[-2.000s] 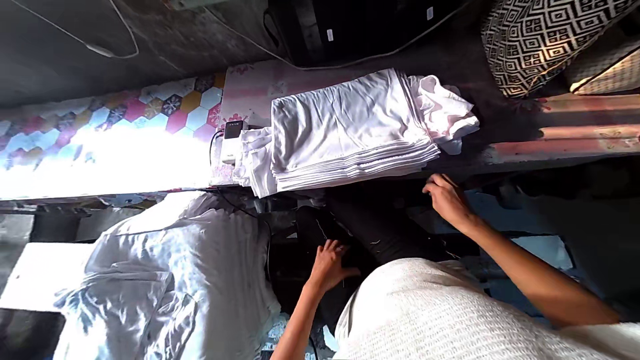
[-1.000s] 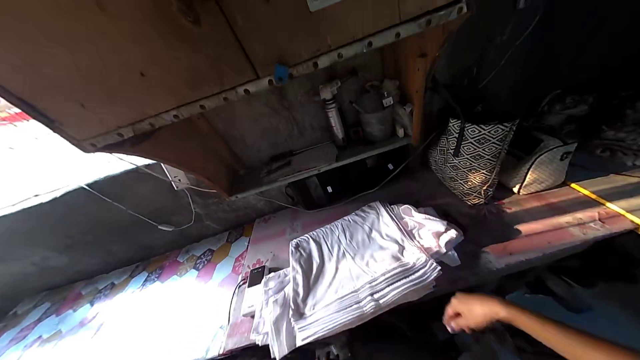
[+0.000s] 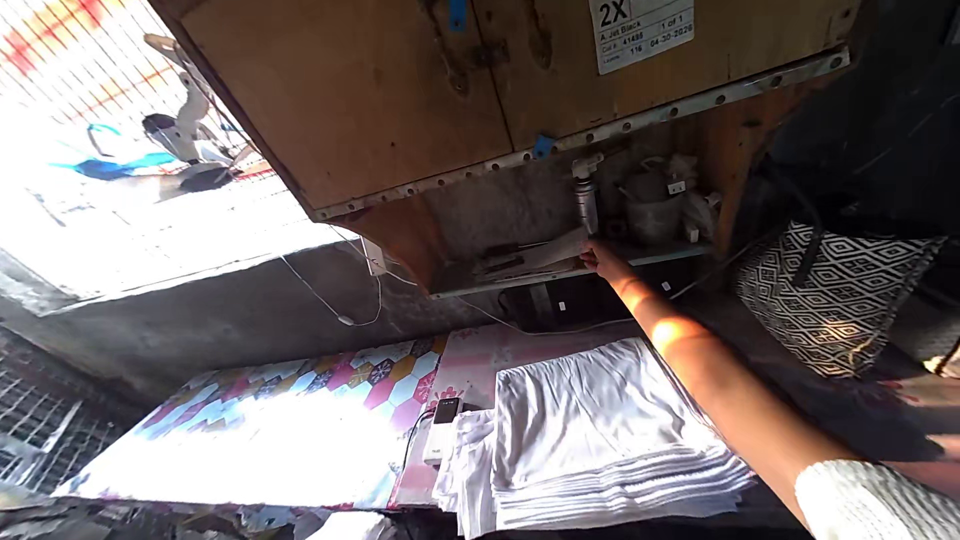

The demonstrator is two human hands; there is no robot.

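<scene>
My right hand (image 3: 598,260) reaches up to the shelf under the wooden cabinet, its fingers closed on the right end of a pale flat sheet (image 3: 553,251) that looks like paper. Behind the hand stands a clear cylindrical container with a pale spout (image 3: 586,196). A grey bucket (image 3: 654,214) is to its right. Below the forearm lies a folded stack of white cloth (image 3: 585,420). A white power bank (image 3: 439,441) with a small black device (image 3: 446,410) is at the stack's left. My left hand is outside the view.
The wooden cabinet (image 3: 360,97) overhangs the shelf (image 3: 517,280). A cable (image 3: 322,300) hangs from a white power strip (image 3: 373,256) on the wall. A black-and-white patterned bag (image 3: 832,300) stands at the right. A hexagon-patterned cover (image 3: 375,375) lies over the table at left.
The view has swung up from the table to the cabinet. My right hand has gone from beside the cloth stack to the sheet on the shelf. My left hand, visible two seconds ago, has left view.
</scene>
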